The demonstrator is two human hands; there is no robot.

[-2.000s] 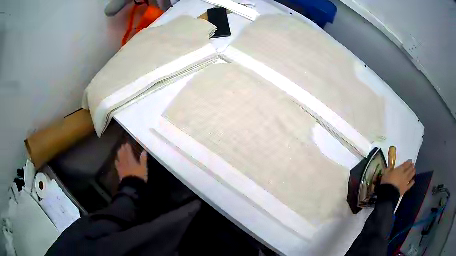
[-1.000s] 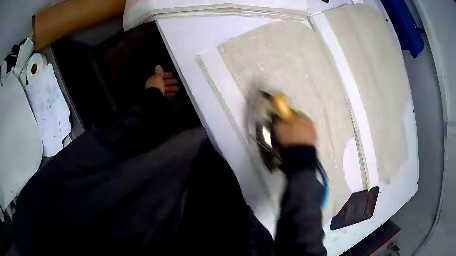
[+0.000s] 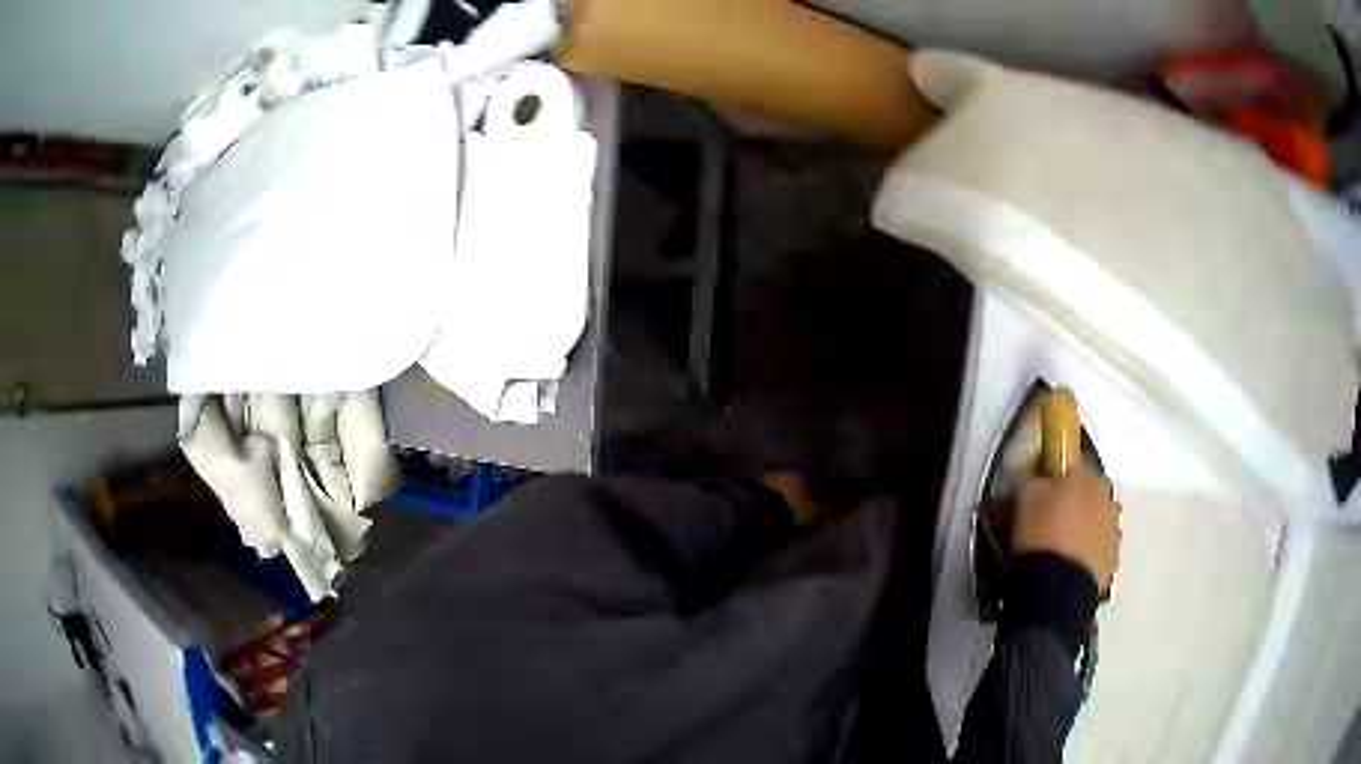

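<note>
My right hand (image 3: 1069,521) grips the yellow handle of the steam iron (image 3: 994,560), which lies near the table edge closest to me, on the near edge of a cream fabric panel (image 3: 1179,634). Another cream panel (image 3: 1134,194) with a whiter band is draped over the table's far corner. My left hand (image 3: 785,496) is low beside my dark clothing, small, dim and mostly hidden, so its fingers cannot be made out.
A brown cardboard roll (image 3: 746,60) lies beyond a dark gap beside the table. To the left, a surface holds white sheets (image 3: 314,224) and a white roll (image 3: 530,112). Cream fabric pieces (image 3: 284,463) hang over a bin. An orange item (image 3: 1291,142) is at the far right.
The view has swung left. The iron, still in my right hand, has moved along the panel's near edge towards the draped panel. My left hand has become mostly hidden.
</note>
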